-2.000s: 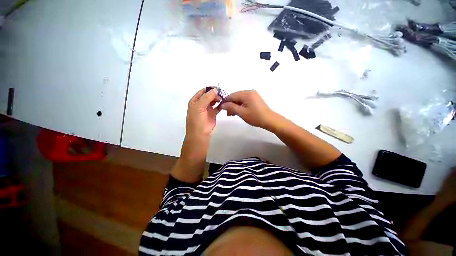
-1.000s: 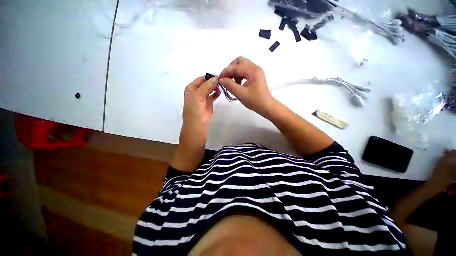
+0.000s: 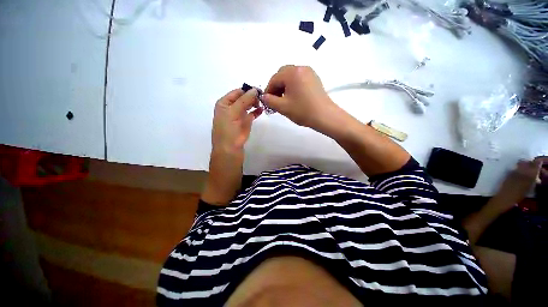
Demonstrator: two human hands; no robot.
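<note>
My left hand (image 3: pixel 233 117) pinches a small black connector housing (image 3: pixel 246 87) between thumb and fingers, above the white table. My right hand (image 3: pixel 295 95) is beside it, thumb and forefinger closed on thin lead wires (image 3: pixel 268 109) at the housing. The wires look dark and light and hang in a short bunch between both hands. The wire tips are hidden by my fingers. A white-grey multi-core cable (image 3: pixel 384 85) lies behind my right forearm, its fanned end to the right.
Loose black housings (image 3: pixel 319 42) lie at the back. A cream bar (image 3: pixel 387 131) and a black phone (image 3: pixel 454 167) lie right of my right forearm. Clear plastic bags (image 3: pixel 490 114) and cable bundles (image 3: pixel 523 30) are at the right. Another person's hand (image 3: pixel 520 178) is at the right edge.
The view has shifted, so the table things sit higher and further left. My right hand has moved up from below the left fingertips to beside them. The second person's hand shows more.
</note>
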